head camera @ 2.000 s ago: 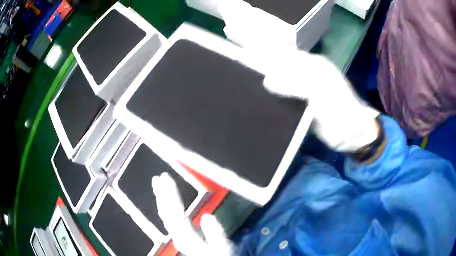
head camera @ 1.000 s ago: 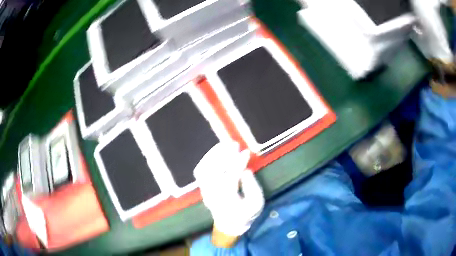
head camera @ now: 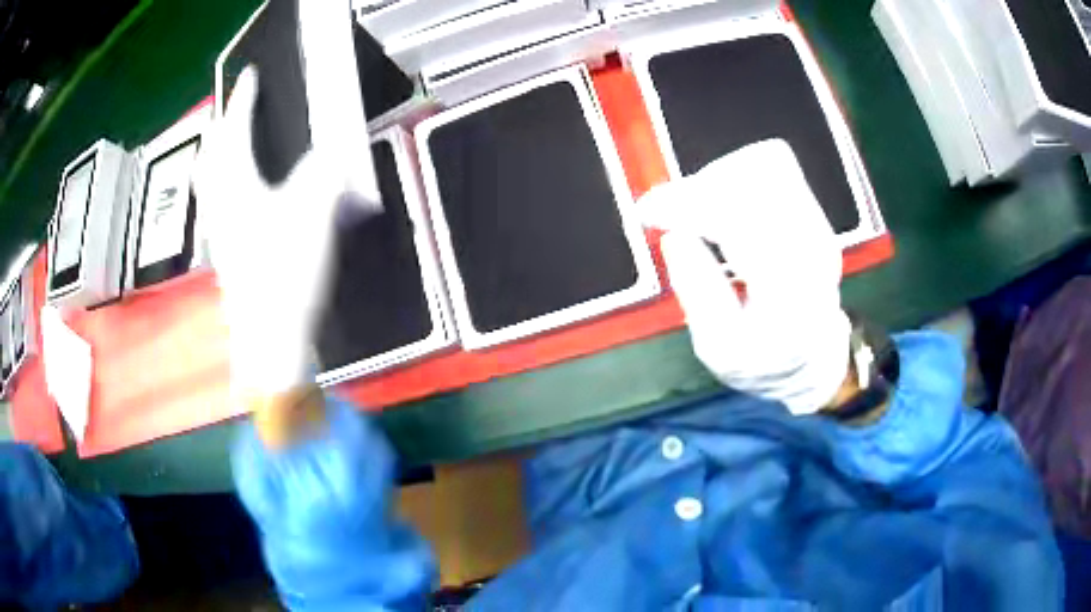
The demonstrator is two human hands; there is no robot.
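My left hand [head camera: 266, 257], white-gloved and blurred, grips a white tray [head camera: 339, 102] with a dark sheet inside, tilted up at the left above the row. My right hand [head camera: 766, 275], white-gloved, is over the lower left part of the right tray [head camera: 748, 102]; thumb and fingers are partly apart and nothing shows in them. A middle tray [head camera: 526, 209] with a dark sheet lies flat between the hands. Another tray [head camera: 377, 269] lies left of it, partly hidden by my left hand.
White trays are stacked behind the row [head camera: 514, 42] and at the right [head camera: 957, 96]. Boxed units with screens [head camera: 168, 209] stand at the left on a red mat [head camera: 156, 359], with a white slip [head camera: 68, 377]. A blue sleeve [head camera: 54, 526] shows bottom left, a purple garment [head camera: 1053, 383] right.
The view has shifted left. My left hand has moved left from the middle tray and now holds a raised tray. My right hand has come from the far right stack to the right tray.
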